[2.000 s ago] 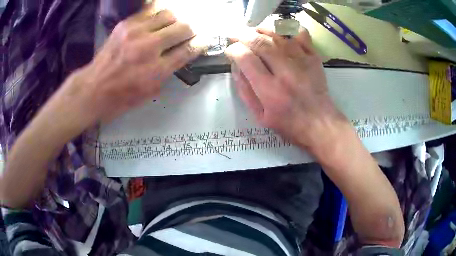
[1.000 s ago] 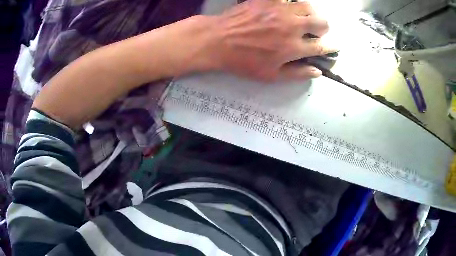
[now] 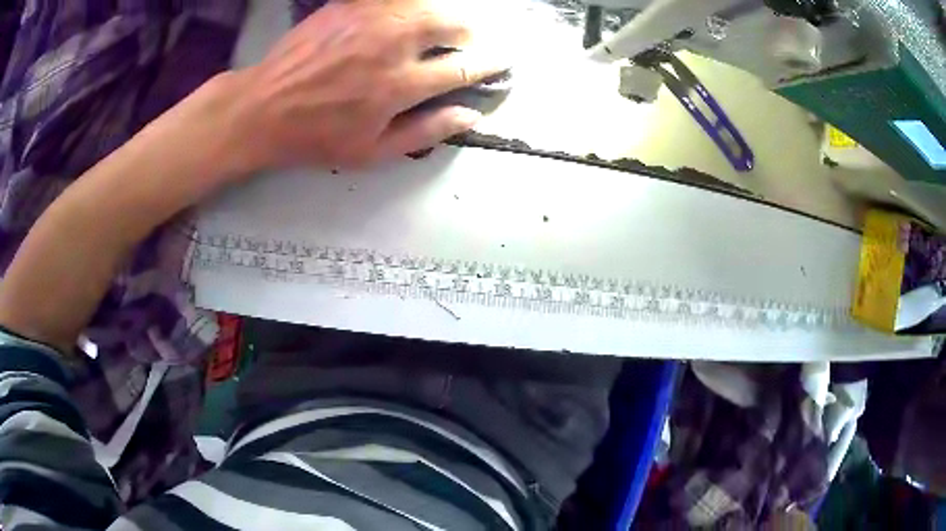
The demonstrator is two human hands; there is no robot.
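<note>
My left hand is at the upper left of the table, over the near edge of the sewing machine bed. Its fingers are around a small dark piece of cloth, partly hidden under them. The lamp glare washes out the area just beyond the fingertips. My right hand is not in view. The purple thread snips lie on the bed to the right of the needle area.
Plaid fabric is heaped at the left. The white table edge carries a printed ruler. A yellow box with cloth in it sits at the right edge. The green machine panel is at upper right. A blue edge is beside the lap.
My right hand, at the needle area two seconds ago, has left the picture. My left hand remains at the dark cloth. The view has swung right and partly back.
</note>
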